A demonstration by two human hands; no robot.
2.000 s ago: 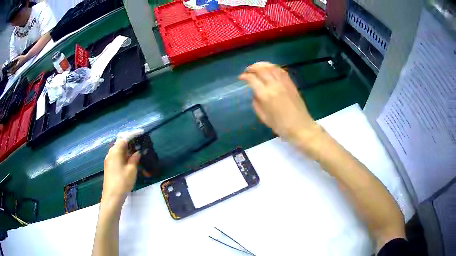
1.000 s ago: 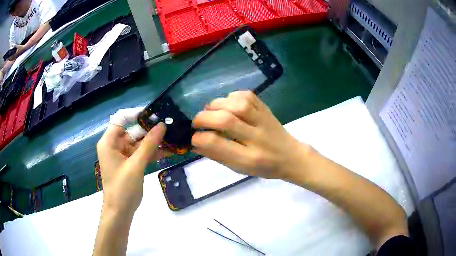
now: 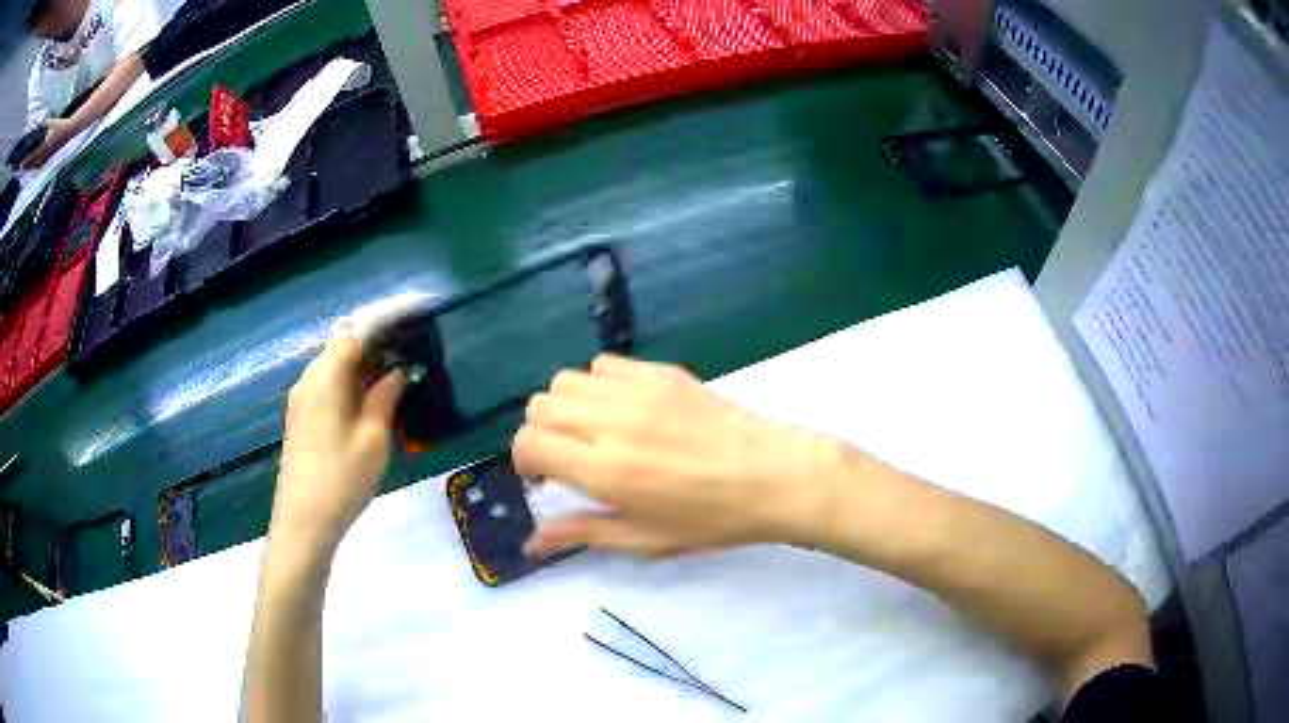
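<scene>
My left hand (image 3: pixel 334 424) holds a black phone middle frame (image 3: pixel 424 381) by its solid end, above the edge of the white foam sheet (image 3: pixel 382 636). White covers show on its fingertips. The held frame is blurred and tilted, its window end up to the right. My right hand (image 3: pixel 650 459) is over a second middle frame (image 3: pixel 498 534) that lies on the foam sheet. Its fingers are bent and hide most of that frame; I cannot tell if they grip it. The orange-edged solid end shows left of the fingers. Dark tweezers (image 3: pixel 664 668) lie as a V on the foam.
More frames lie on the green surface at the left (image 3: pixel 180 526) and far right (image 3: pixel 961 158). A red tray (image 3: pixel 679 50) is beyond. A black tray (image 3: pixel 325 170) holds a clear plastic bag (image 3: pixel 198 205). Printed sheets (image 3: pixel 1187 311) hang at right. Another person (image 3: pixel 85 71) is upper left.
My right hand has left the held frame and moved down over the frame on the foam. The held frame has moved down and left. A frame now shows at the far right on the green surface.
</scene>
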